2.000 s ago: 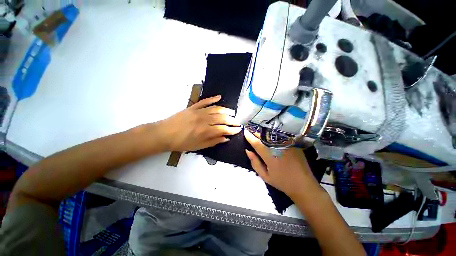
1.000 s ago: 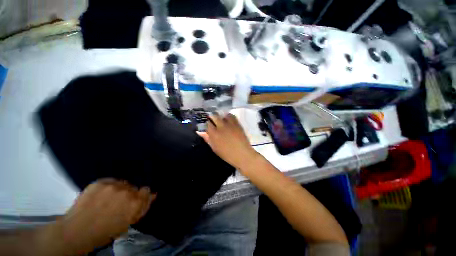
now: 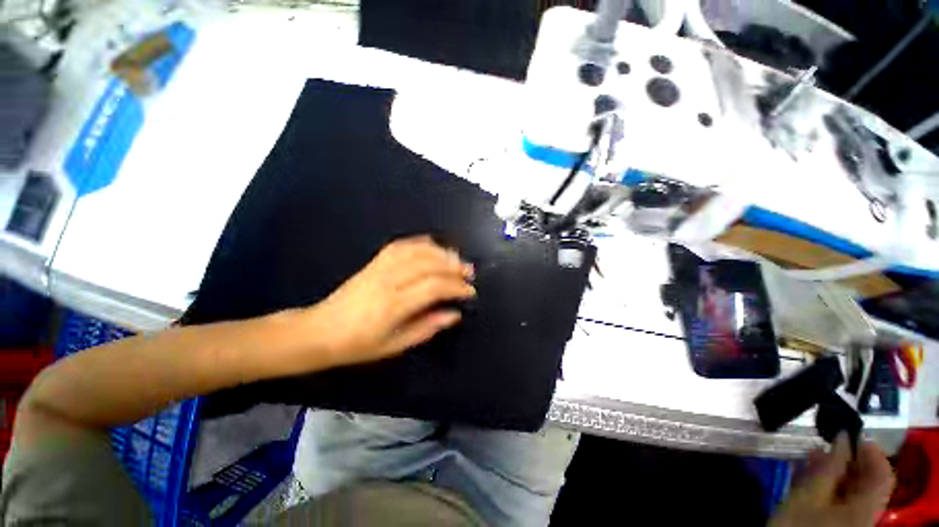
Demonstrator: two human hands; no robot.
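Observation:
A large black fabric panel (image 3: 340, 216) lies flat on the machine table, its right part at the presser foot and needle area (image 3: 535, 221) and its lower edge over the table's front edge. My left hand (image 3: 400, 296) lies palm down on the panel, left of and below the needle, fingers slightly bent and gripping nothing visible. My right hand (image 3: 839, 489) is at the lower right, partly cut off by the frame edge. Its fingertips pinch a small black piece (image 3: 839, 420) beside a dark oblong item (image 3: 798, 394).
The white machine head (image 3: 659, 124) stands at the upper right. A smartphone (image 3: 726, 314) lies right of the needle, with a white cable (image 3: 863, 371) farther right. Another black panel (image 3: 448, 36) lies behind. Blue baskets (image 3: 144, 432) are below left, and a red one (image 3: 916, 473) is below right.
The large panel, bunched and blurred one second ago, now lies flat. My left hand has moved up onto it. My right hand has left the needle area for the lower right and holds a small black piece.

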